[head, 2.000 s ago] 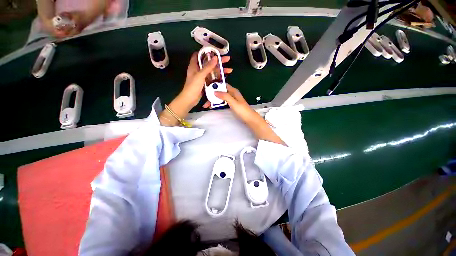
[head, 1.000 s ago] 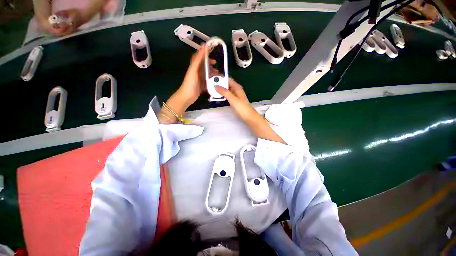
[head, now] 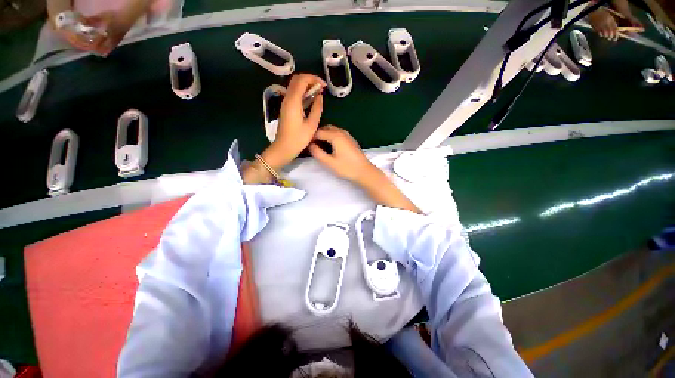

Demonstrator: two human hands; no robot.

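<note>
My left hand (head: 296, 122) is over the conveyor belt (head: 222, 125), with a small pale piece (head: 314, 91) between its fingertips; its exact kind is unclear. A white loop-shaped housing (head: 271, 107) is on the belt just left of that hand, its right side partly hidden by the hand. My right hand (head: 341, 153) is close to my left wrist at the belt's near edge. Its fingers are curled, and whether they hold anything is hidden. Two more housings, one on the left (head: 330, 253) and one on the right (head: 382, 277), lie on the white cloth (head: 285, 258).
Several housings (head: 338, 74) are spaced along the belt. A slanted metal upright (head: 474, 85) with black cables stands right of my hands. A red-pink foam sheet (head: 96, 273) lies left of the cloth. Another person's hands (head: 92, 33) are across the belt. The green bench top (head: 548, 214) is at right.
The housing held upright in both hands is no longer between them; one now shows on the belt beside my left hand. My right hand has come away from it. The belt housings have shifted left.
</note>
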